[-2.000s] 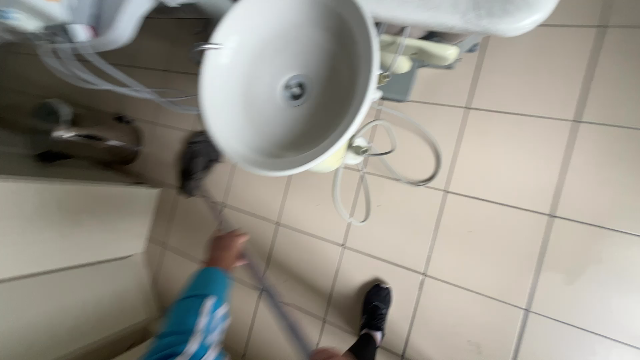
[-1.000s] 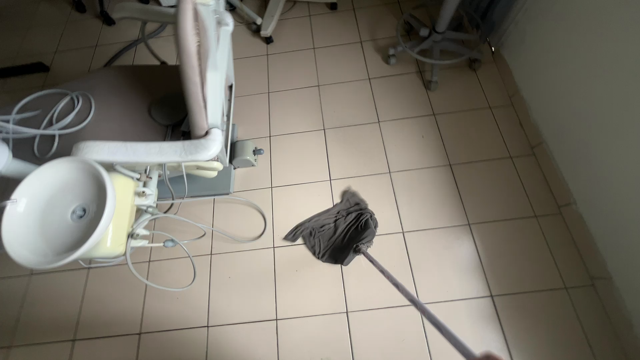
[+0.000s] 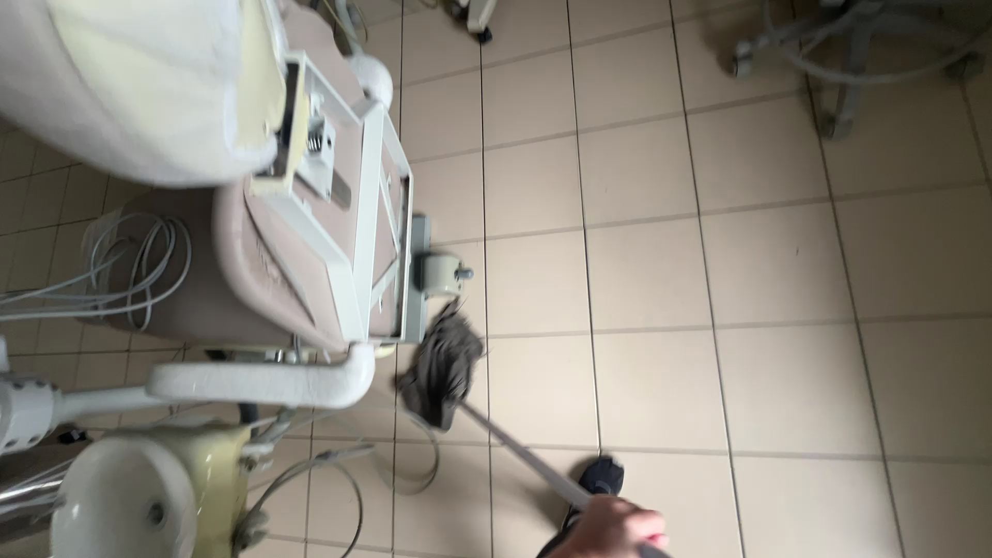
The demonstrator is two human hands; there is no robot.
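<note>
A mop handle (image 3: 527, 457) runs from the bottom edge up and left to a dark grey mop cloth (image 3: 443, 368), which lies on the tiles beside the base of a dental chair. My left hand (image 3: 616, 528), judging by the side it reaches in from, is closed around the handle at the bottom of the view; the shaft shows a little past it. My right hand is out of sight. A dark shoe (image 3: 602, 477) stands on the floor just above the hand.
The dental chair (image 3: 263, 263), with a white frame and armrest (image 3: 263, 384), fills the left. A spittoon bowl (image 3: 124, 504) is at lower left, with a looped hose (image 3: 360, 496) on the floor. Coiled tubes (image 3: 159, 256) hang over the chair. A wheeled stool base (image 3: 849, 70) stands at upper right.
The mop cloth was out on open tiles a second ago and now lies against the chair base. The view has shifted a lot. The blue sleeve seen two seconds ago no longer shows.
</note>
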